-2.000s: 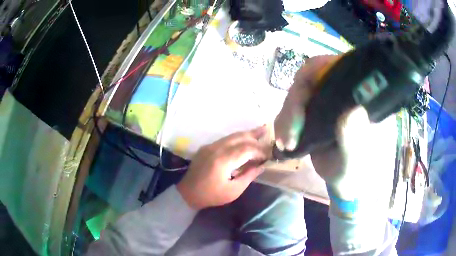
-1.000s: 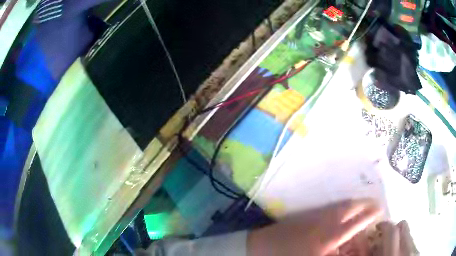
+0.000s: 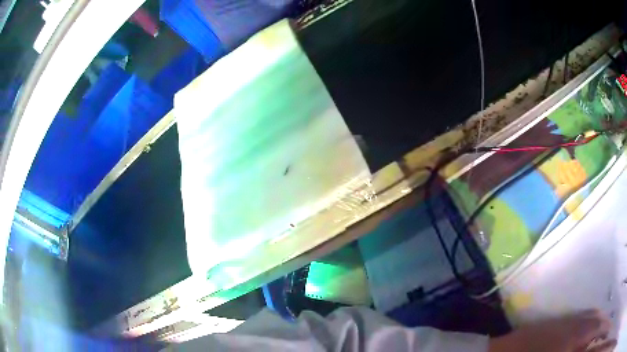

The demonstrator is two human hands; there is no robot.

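My left hand [image 3: 560,333] is at the bottom right, on or just above the white tabletop [image 3: 577,275]. It is blurred and cut off by the lower edge, so whether it holds anything cannot be told. A grey sleeve [image 3: 344,333] runs along the bottom edge to it. My right hand is out of the picture. No housing, screwdriver or screw tray shows.
A dark conveyor belt [image 3: 405,75] crosses behind a wooden rail. A pale green-white sheet [image 3: 268,158] lies across it. Colourful sheeting [image 3: 529,199] with red and black wires edges the table. Blue bins [image 3: 117,124] stand at the upper left.
The view has swung left. The right hand and screwdriver left the picture first, then the screw tray and round dish. The left hand now shows only at the bottom right.
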